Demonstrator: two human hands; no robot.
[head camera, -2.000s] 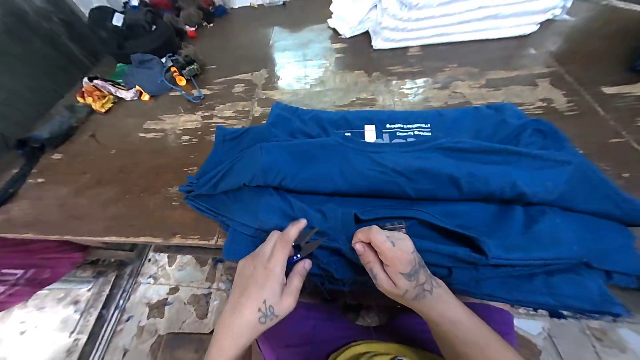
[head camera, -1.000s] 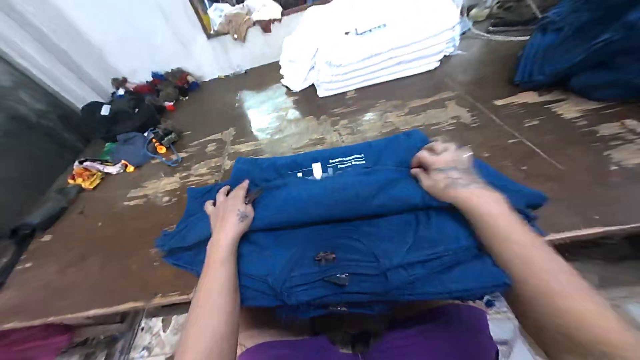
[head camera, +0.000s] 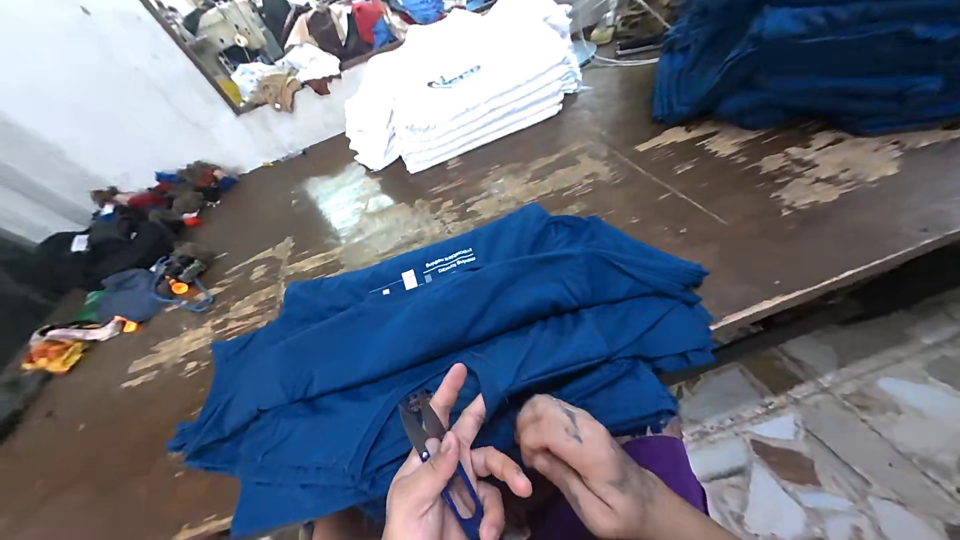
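Several dark blue T-shirts (head camera: 450, 322) lie in a layered stack at the table's near edge, with white print and a small white label near the top. My left hand (head camera: 454, 472) is over the near side of the stack, palm partly up, holding thread snips (head camera: 442, 457) with blue handles and dark blades pointing away from me. Close by on the right, my right hand (head camera: 581, 457) is curled at the near edge of the shirts, fingertips together; whether it pinches cloth or thread cannot be told.
The worn brown wooden table (head camera: 645, 180) bears a stack of folded white shirts (head camera: 480, 90) at the back and a pile of dark blue garments (head camera: 810, 67) at the back right. Cloth scraps (head camera: 127, 247) lie along the left side. A tiled floor (head camera: 817, 450) shows at the lower right.
Both hands were spread on the top layers of the shirts a second ago; they are now close together at the near edge. The view has turned noticeably.
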